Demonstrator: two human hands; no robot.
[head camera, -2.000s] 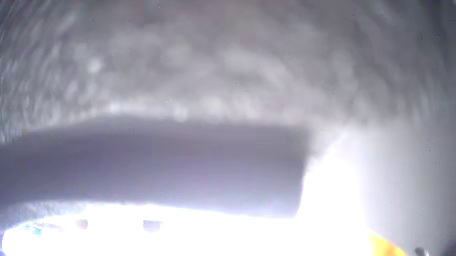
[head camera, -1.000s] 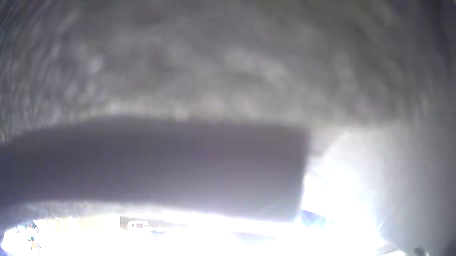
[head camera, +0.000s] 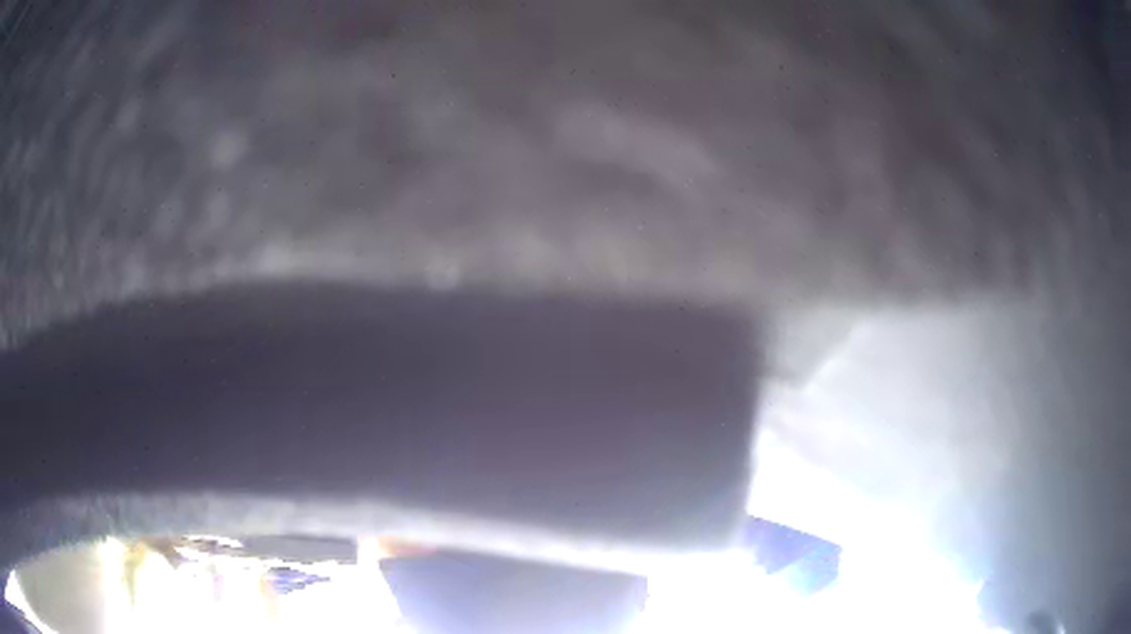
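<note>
A large, soft, blurred grey-white cloth or cover (head camera: 521, 149) fills the upper part of the head view, very close to the camera. A smooth dark grey band (head camera: 397, 409) with a squared right end lies across the middle, below the cloth. What this band is cannot be told. Neither of my hands is in view, and nothing is seen being held or worked on.
A narrow strip of overexposed background (head camera: 310, 601) shows along the bottom edge. A grey patch (head camera: 515, 594) and a small bluish shape (head camera: 794, 551) show there, too washed out to name. Pale blurred material (head camera: 980, 409) covers the right side.
The cloth and dark band keep nearly the same place. The bright strip at the bottom shows different shapes, with a grey patch now near its middle; the earlier orange patch at lower right is gone.
</note>
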